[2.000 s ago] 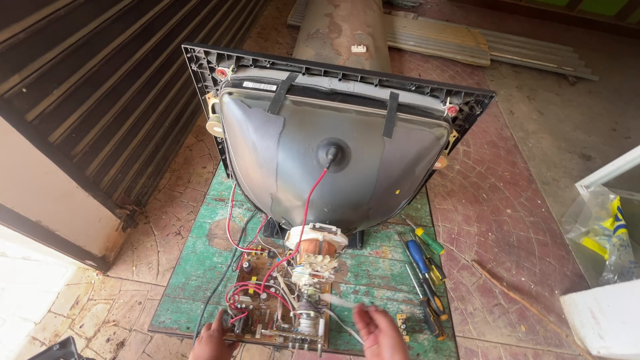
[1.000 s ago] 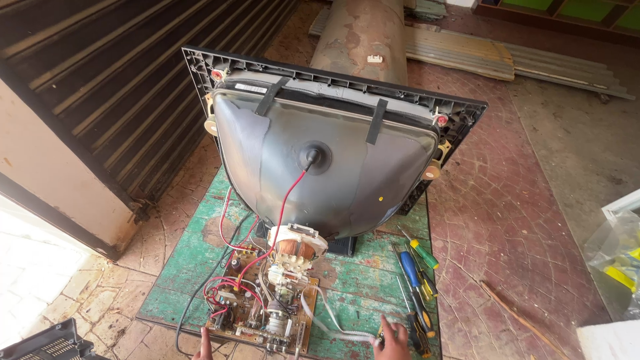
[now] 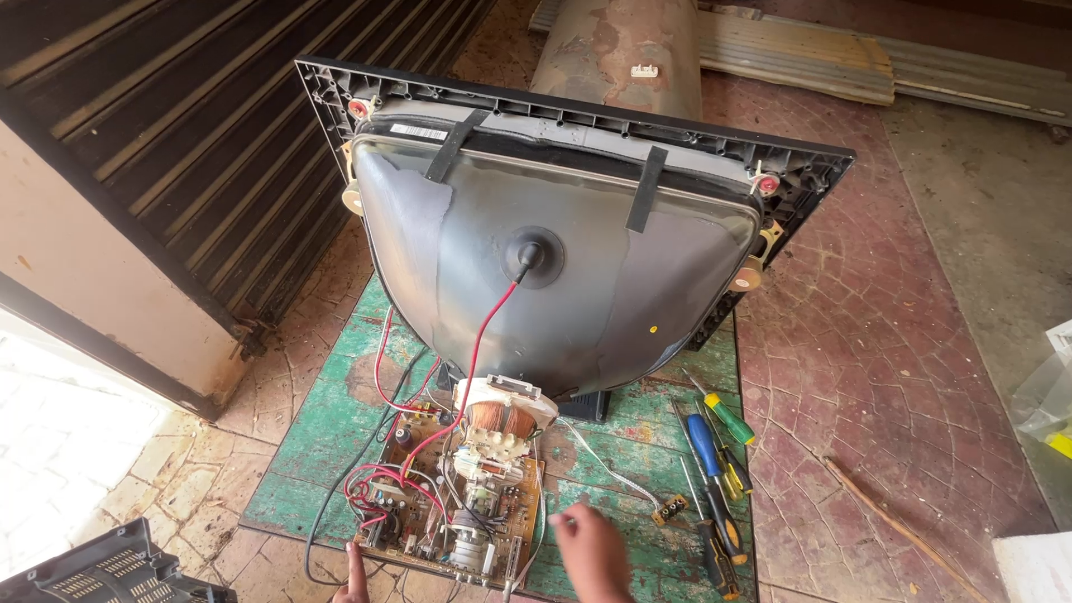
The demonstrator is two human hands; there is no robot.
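Note:
A cathode-ray tube (image 3: 553, 276) in a black plastic television frame (image 3: 586, 117) stands on a green wooden table (image 3: 603, 469). From its rubber anode cap (image 3: 533, 254) a red cable runs down to the circuit board (image 3: 410, 511). The copper deflection coil (image 3: 501, 419) sits at the tube's neck. My left hand (image 3: 355, 578) has a finger at the board's lower left edge. My right hand (image 3: 588, 548) is over the table right of the board, thumb and fingertips close together; whether it grips anything is unclear. A small socket board (image 3: 670, 509) on a grey-white cable lies to its right.
Several screwdrivers (image 3: 708, 445) lie on the table's right side. A black vented plastic cover (image 3: 117, 569) is on the floor at lower left. A stick (image 3: 904, 532) and a clear plastic bag (image 3: 1043, 402) are at right. A large rusty cylinder (image 3: 618, 50) and corrugated sheets (image 3: 796, 54) lie behind.
My right hand has moved left, back toward the circuit board. The small socket board now lies in view between it and the screwdrivers. My left hand stays near the board's lower left edge.

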